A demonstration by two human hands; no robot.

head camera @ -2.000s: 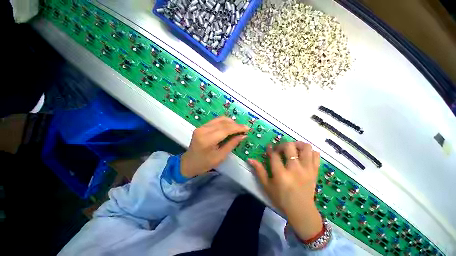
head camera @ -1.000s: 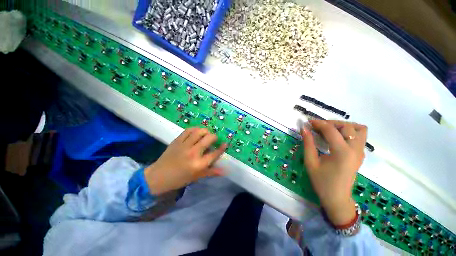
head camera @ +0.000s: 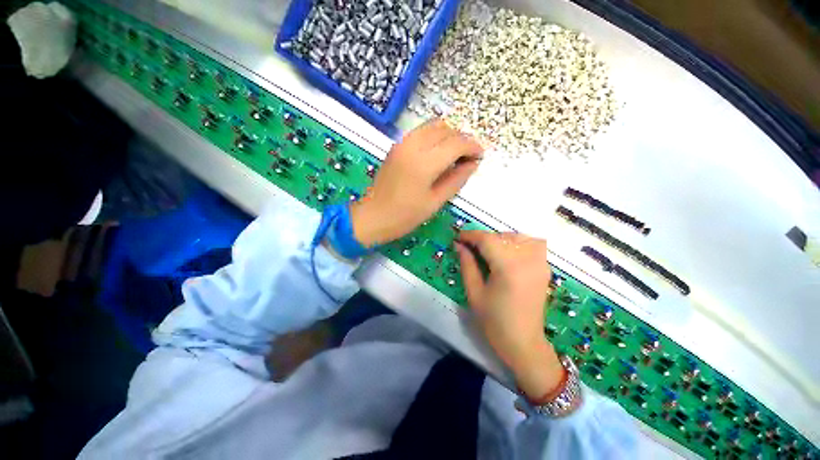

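Note:
The long green circuit board panel [head camera: 620, 346] runs diagonally across the view, crowded with small parts. My left hand [head camera: 418, 182], with a blue wrist band, is over the board's far edge, its fingertips at the near edge of the loose pile of cream-white connectors [head camera: 539, 85]. Its thumb and fingers are bent close together; whether they hold a piece cannot be seen. My right hand [head camera: 509, 292], with a ring and a beaded bracelet, is over the middle of the board, fingertips pointing down at it. Anything between its fingertips is hidden.
A blue bin [head camera: 393, 106] of silver-grey capacitors stands left of the pile. Three thin black component strips [head camera: 620, 250] lie on the white bench, right of the pile. A white-covered sleeve [head camera: 43, 40] shows at the far upper left. Blue crates [head camera: 171, 260] are below left.
My left hand has moved from the board's near edge across to the connector pile. My right hand has moved left from the black strips to the middle of the board. The view has shifted slightly.

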